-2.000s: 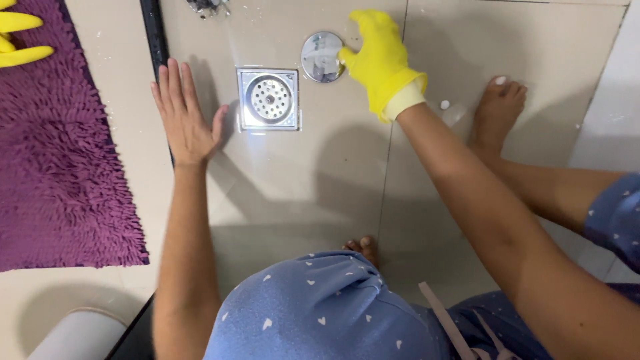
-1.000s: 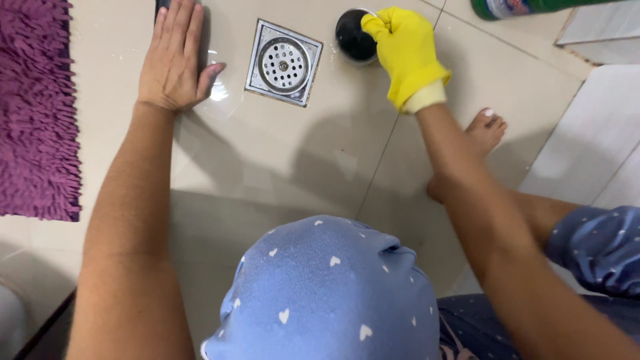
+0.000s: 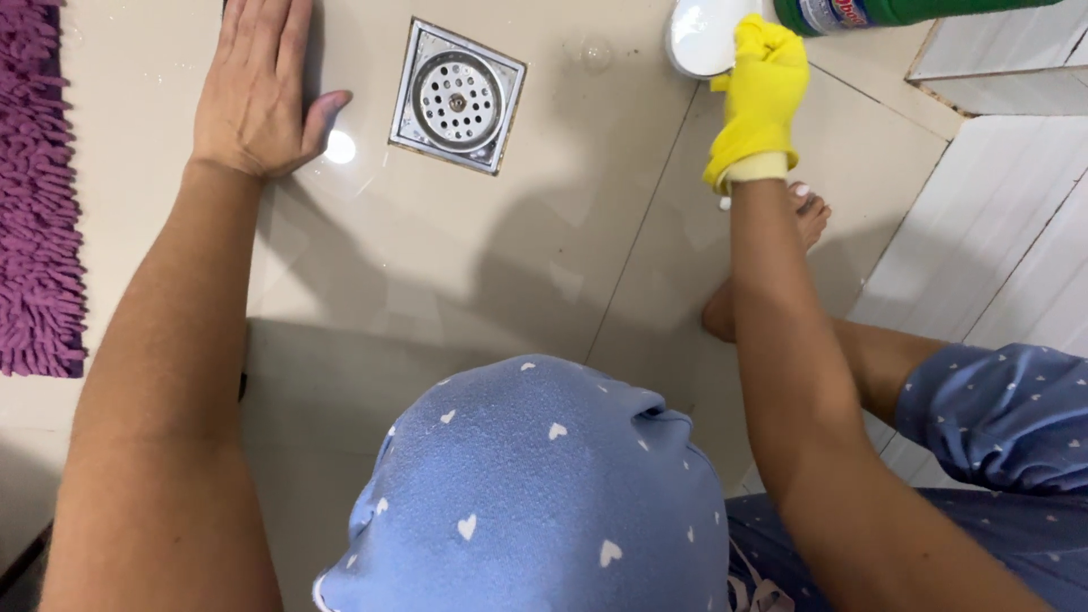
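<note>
My bare left hand [image 3: 259, 89] lies palm down on the beige tile floor, its fingers together and its thumb apart, holding nothing. To its right sits a square metal floor drain [image 3: 459, 98] with a round perforated strainer. My right hand [image 3: 759, 98], in a yellow rubber glove, has its fingers curled at the right edge of a round, glossy, white-looking cover [image 3: 704, 38] near the top. The glove hides part of that edge. A green bottle [image 3: 909, 10] with a label lies just right of the cover, partly out of view.
A purple shaggy mat [image 3: 36, 195] lies at the far left. White tiled steps or ledges [image 3: 1003, 161] stand on the right. A bare foot [image 3: 809, 217] is below the glove. A faint wet ring [image 3: 597, 53] marks the floor right of the drain.
My gloved right hand and the round piece at its fingers have moved right, away from the drain. That piece looked dark one second ago and looks white now. My left hand remains on the floor.
</note>
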